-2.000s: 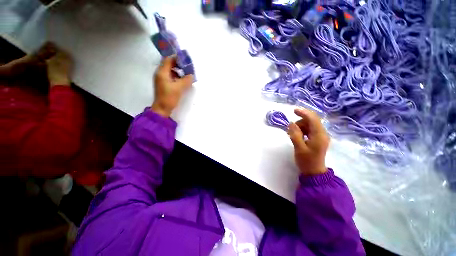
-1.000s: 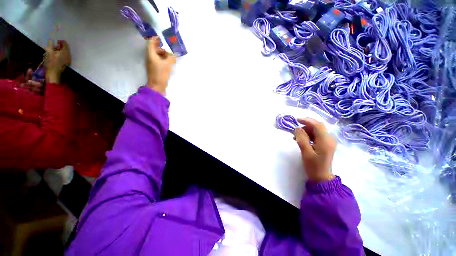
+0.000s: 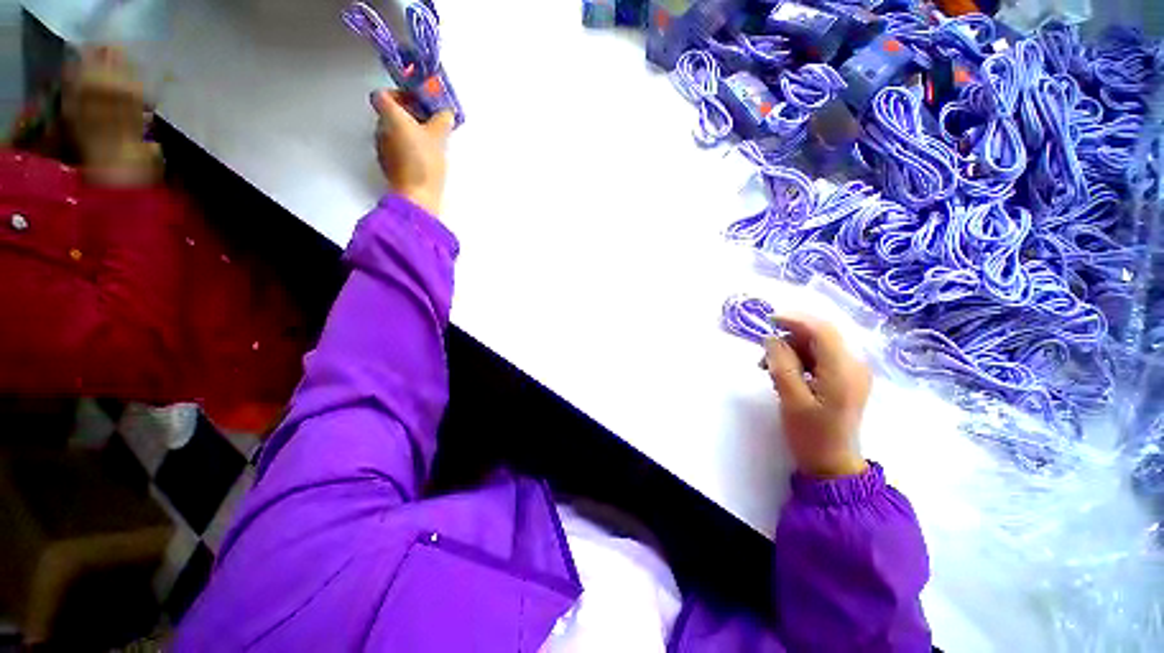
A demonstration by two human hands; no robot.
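My left hand is at the upper left of the white tabletop, its fingers closed on the sleeved ends of packed cables. Two lilac loops fan out from the far end of the dark sleeves, which carry orange-red marks. My right hand is right of centre and pinches one coiled lilac-and-white cable between thumb and fingers. The loop of this cable points left, and the rest of it is hidden by the fingers. No sleeve shows on it.
A large cable pile covers the upper right. A pile of dark sleeves lies at its far side. Crinkled clear plastic lies at the right. A person in red is at the left table edge, with one blurred hand. Checkered floor shows at lower left.
My left hand now holds the two packed cables together, where they were apart before. My right hand still holds its cable, slightly further right in the picture. The other person's hand has moved.
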